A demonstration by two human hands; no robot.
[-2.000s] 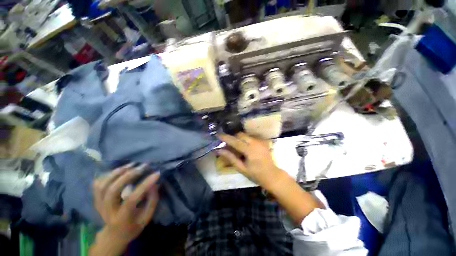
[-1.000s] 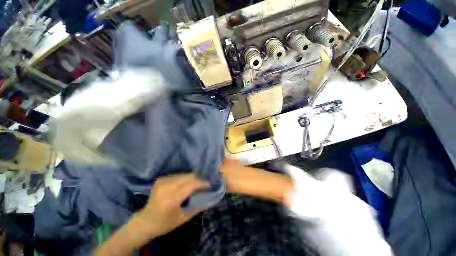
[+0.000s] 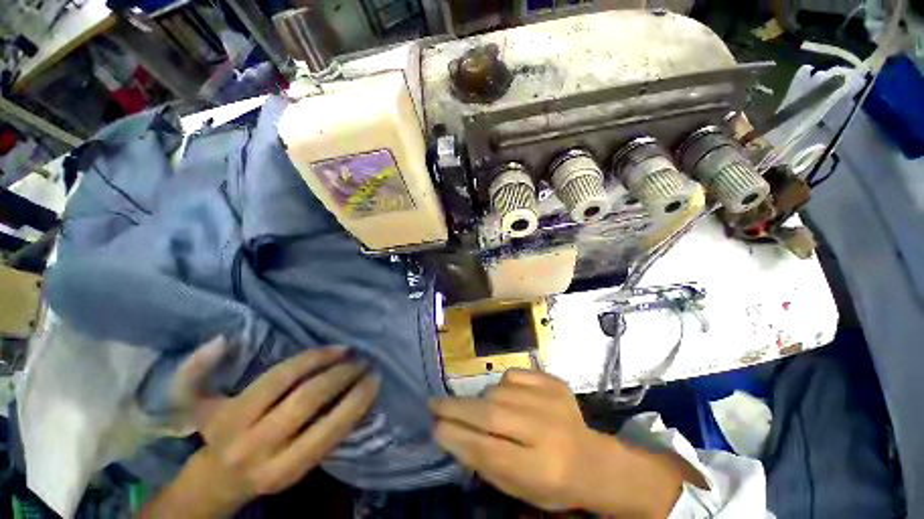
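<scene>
A blue-grey garment piece [image 3: 304, 294] lies spread left of the overlock machine [image 3: 365, 167], its right edge by the needle area and the yellow-framed bed opening [image 3: 502, 337]. White fabric [image 3: 76, 405] hangs at its left. My left hand [image 3: 289, 416] lies on the cloth with fingers together; whether it grips any is unclear. My right hand [image 3: 517, 436] pinches the cloth's edge at the front of the table, with thumb and fingertips partly hidden. The presser foot is mostly hidden behind the machine head.
Four ribbed tension dials [image 3: 583, 184] line the machine's front. A slim metal tool [image 3: 659, 296] and looped cord lie on the white table [image 3: 780, 304] at right. A blue bin with dark cloth [image 3: 836, 436] stands lower right. Green basket parts [image 3: 76, 502] show lower left.
The garment has been turned and laid flatter beside the machine, its edge now along the needle area. The white fabric has moved down and left. My hands have moved apart. The machine appears larger.
</scene>
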